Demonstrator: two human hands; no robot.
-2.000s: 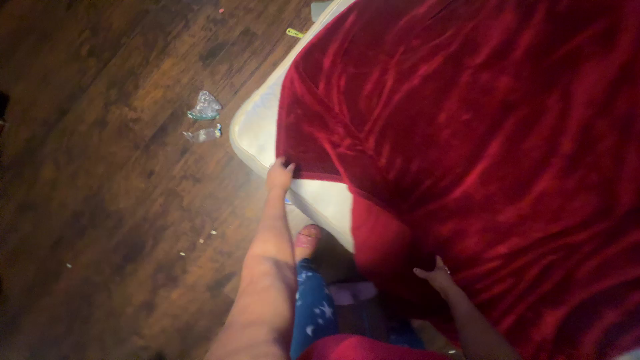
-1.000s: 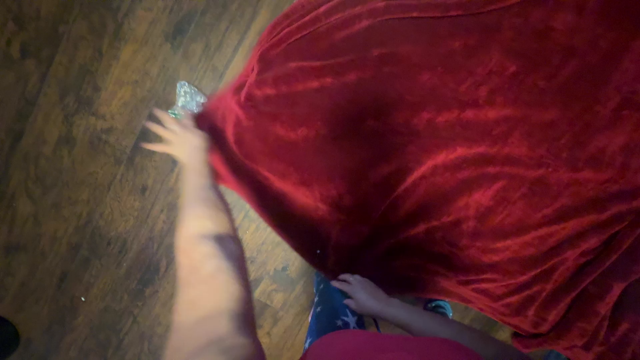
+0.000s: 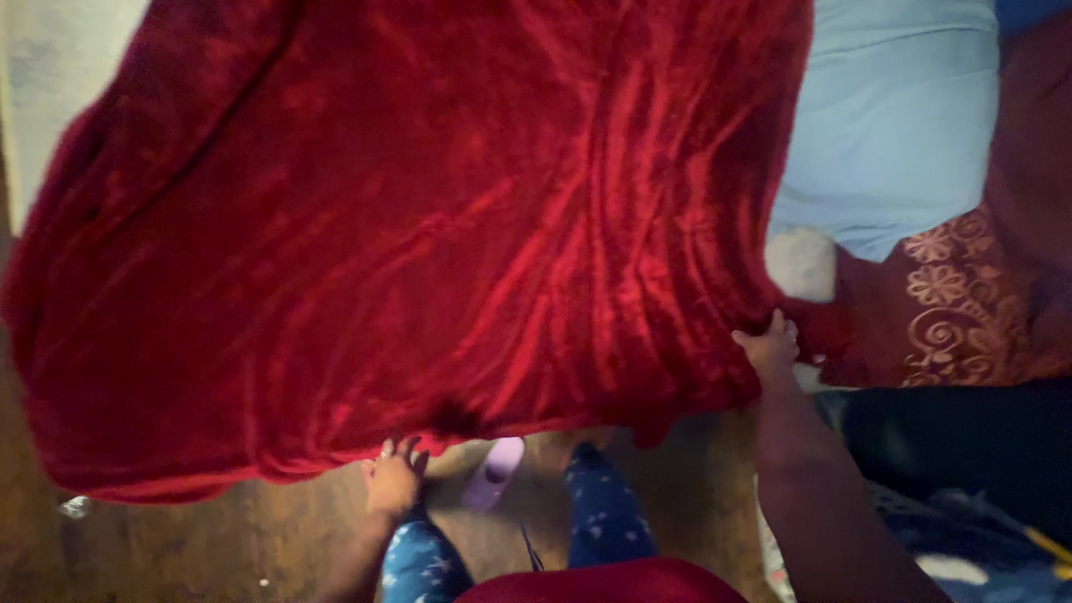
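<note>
A red plush blanket (image 3: pixel 402 234) is spread over a mattress (image 3: pixel 59 75), whose pale corner shows at the upper left. My left hand (image 3: pixel 395 481) is at the blanket's near edge, left of centre, fingers against the hem; whether it grips the cloth is unclear. At the right, my right hand (image 3: pixel 769 342) is closed on the blanket's bunched edge, beside a small whitish thing (image 3: pixel 802 265). Folds run from the right side of the blanket toward its middle.
A light blue pillow or cloth (image 3: pixel 892 126) lies at the upper right, above a maroon fabric with a floral pattern (image 3: pixel 938 285). A lilac slipper (image 3: pixel 496 473) is on the wooden floor (image 3: pixel 276 544) between my legs. Crumpled clear plastic (image 3: pixel 75 507) lies at the lower left.
The view has swung right. My left hand, out at the blanket's corner a second ago, is now at its near edge; my right hand has taken hold of the edge farther right.
</note>
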